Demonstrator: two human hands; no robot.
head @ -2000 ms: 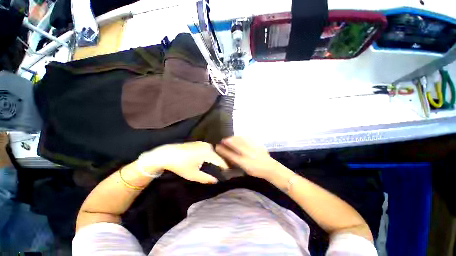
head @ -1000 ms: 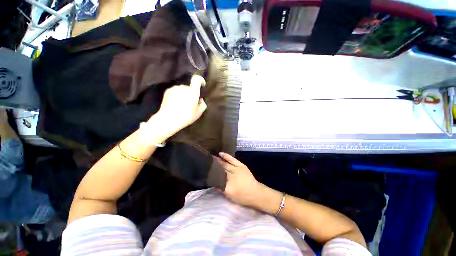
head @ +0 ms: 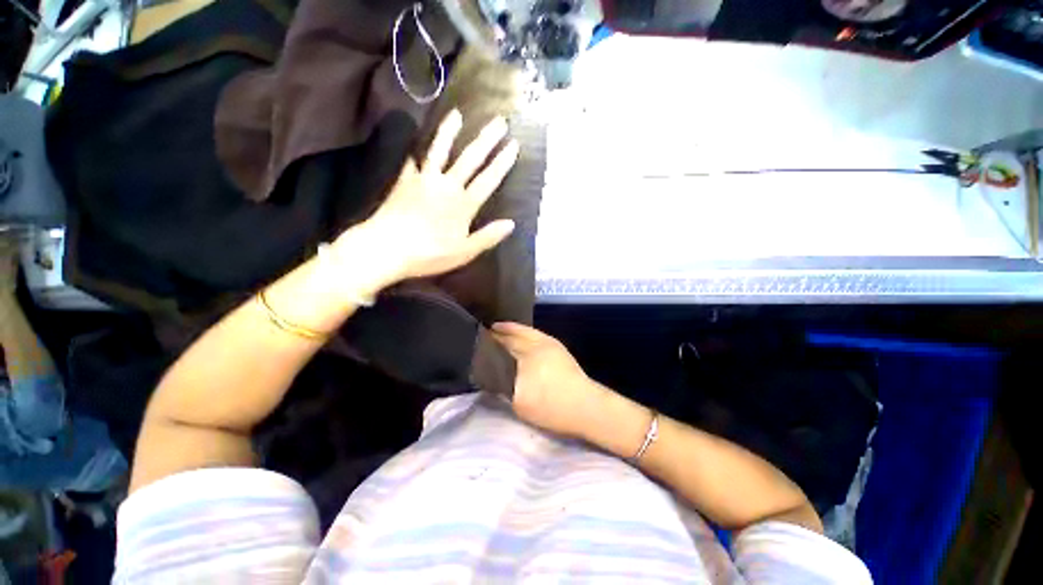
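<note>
The black garment body (head: 149,171) lies left of the needle. A reddish-brown lining piece (head: 309,97) is bunched on it, with a thin white loop (head: 419,57) on top. A brown band (head: 520,194) runs from the presser foot (head: 535,80) toward my lap. My left hand (head: 440,211) lies flat with fingers spread on the brown cloth just below the foot. My right hand (head: 543,377) holds the brown band's near end at the table's front edge, thumb on top; its other fingers are partly hidden.
The ruler-marked table edge (head: 732,283) runs to the right. Dark snips (head: 955,163) lie at the right of the table. A phone (head: 846,23) is at the top edge. Dark cloth hangs below the table beside a blue surface (head: 915,457). Another person's arm (head: 25,331) shows at far left.
My left hand has opened from a bent-finger pose to lie flat on the cloth. The view has moved closer to the needle. My right hand keeps its hold on the band.
</note>
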